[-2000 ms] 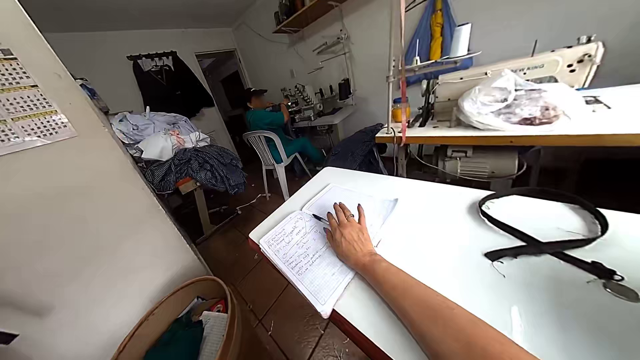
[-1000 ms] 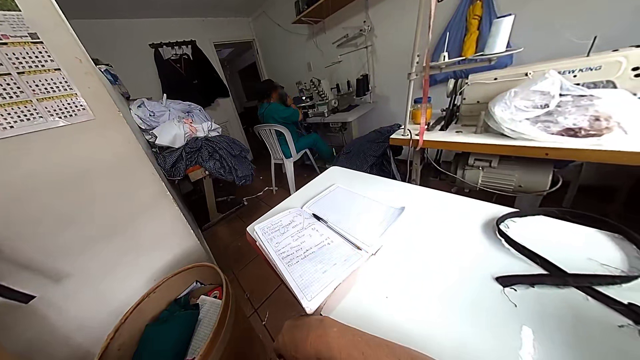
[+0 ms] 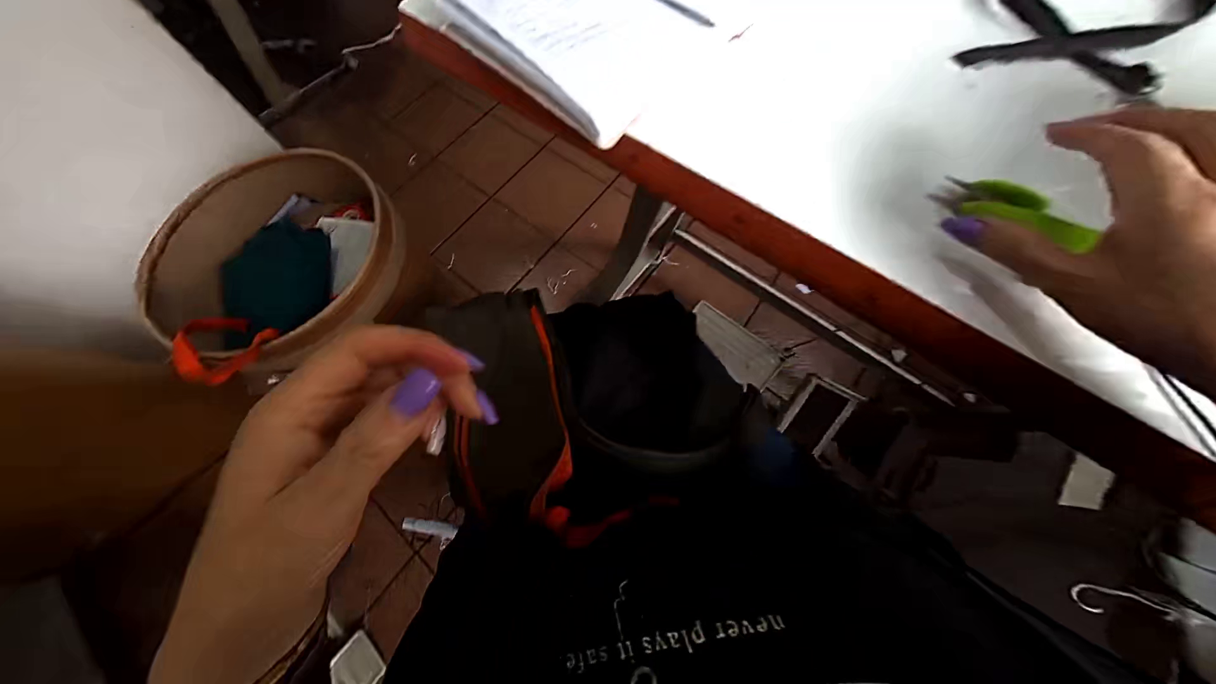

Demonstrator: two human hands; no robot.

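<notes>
My left hand (image 3: 313, 475) is raised at left centre, fingers loosely curled and nothing visible in them. Below and beside it, dark garments with orange trim (image 3: 556, 418) lie over my lap. At the right, my right hand (image 3: 1130, 228) is at green-handled thread snips (image 3: 1045, 218) above or on the white tabletop (image 3: 788, 114). Its thumb is along their lower edge and its index finger stands apart from them; whether it grips them is unclear. A black strap (image 3: 1073, 46) lies beyond that hand. The open notebook (image 3: 560, 38) and a pen (image 3: 686, 11) are at the top.
A round bin (image 3: 385, 237) holding teal cloth (image 3: 275, 275) stands at left, with an orange strip (image 3: 204, 356) over its rim. The table's reddish-brown edge (image 3: 760, 242) runs diagonally. Metal bars (image 3: 807, 309) cross beneath it, and thread scraps lie on the tiled floor (image 3: 484, 209).
The view has tipped well down toward my lap. The hand that lay on the notebook has left it. Both hands, the green snips and the dark garments now show.
</notes>
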